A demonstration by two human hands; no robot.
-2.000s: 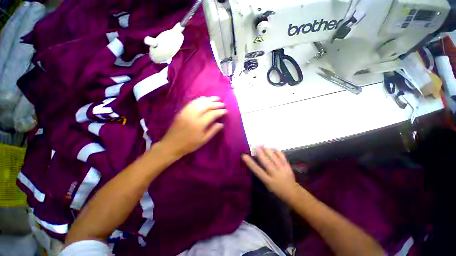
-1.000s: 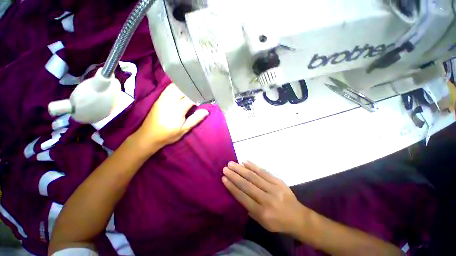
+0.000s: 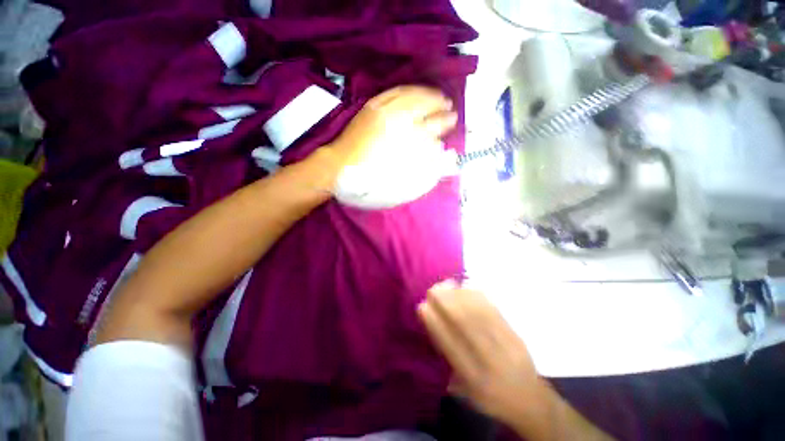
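Note:
The maroon garment [image 3: 344,301] with white panels lies over the table left of the machine, its plain edge running along the bright bed. My left hand [image 3: 400,121] rests on the cloth near that edge, partly hidden behind the white lamp head [image 3: 387,177]. My right hand [image 3: 478,340], blurred, lies at the cloth edge nearer me, fingers together; whether it pinches the cloth cannot be told. The white sewing machine [image 3: 551,103] stands right of the cloth, blurred. The needle and presser foot cannot be made out.
The ribbed lamp gooseneck [image 3: 568,121] crosses in front of the machine. A slim silver tool [image 3: 680,270] and dark loops [image 3: 753,297] lie on the white table top [image 3: 594,332] at right. Dark handles [image 3: 572,232] show under the machine. Something yellow [image 3: 13,202] is at the far left.
The view has shifted, so the machine appears farther right and the lamp head now covers part of my left hand. My left hand is farther up along the cloth edge. My right hand remains near the edge.

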